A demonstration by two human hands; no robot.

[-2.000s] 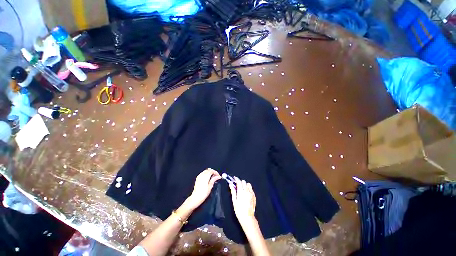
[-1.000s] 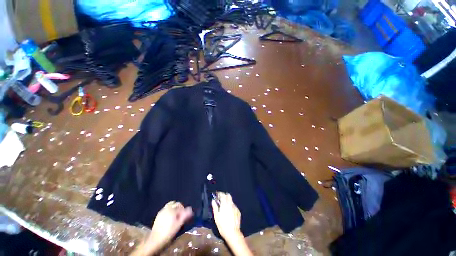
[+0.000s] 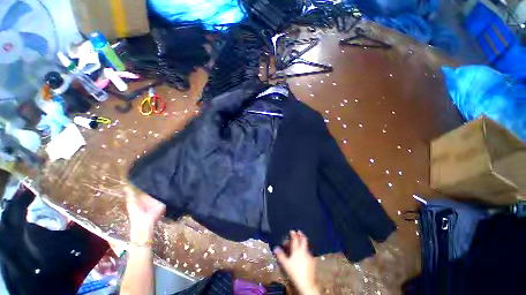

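Observation:
The black jacket (image 3: 300, 173) lies on the brown table (image 3: 375, 103) with its collar away from me. Its left front is folded open and shows the glossy dark lining (image 3: 225, 161). A shiny button (image 3: 270, 188) sits at the other front's edge. My left hand (image 3: 145, 208) is at the outer corner of the opened front, fingers partly hidden by the cloth. My right hand (image 3: 296, 253) lies at the lower part of the closed front, fingers spread. Whether it holds a small tool is too blurred to tell.
Black hangers (image 3: 300, 60) are heaped at the far side. Red-yellow scissors (image 3: 153, 103), bottles (image 3: 106, 52) and a white paper (image 3: 65, 143) lie left. An open cardboard box (image 3: 461, 158), folded dark garments (image 3: 441, 230) and a blue bag (image 3: 484, 98) are right. White specks dot the table.
The jacket's left front has been swung open to the left, exposing the lining. My left hand has moved left and outward from the middle; my right hand has moved off the button area.

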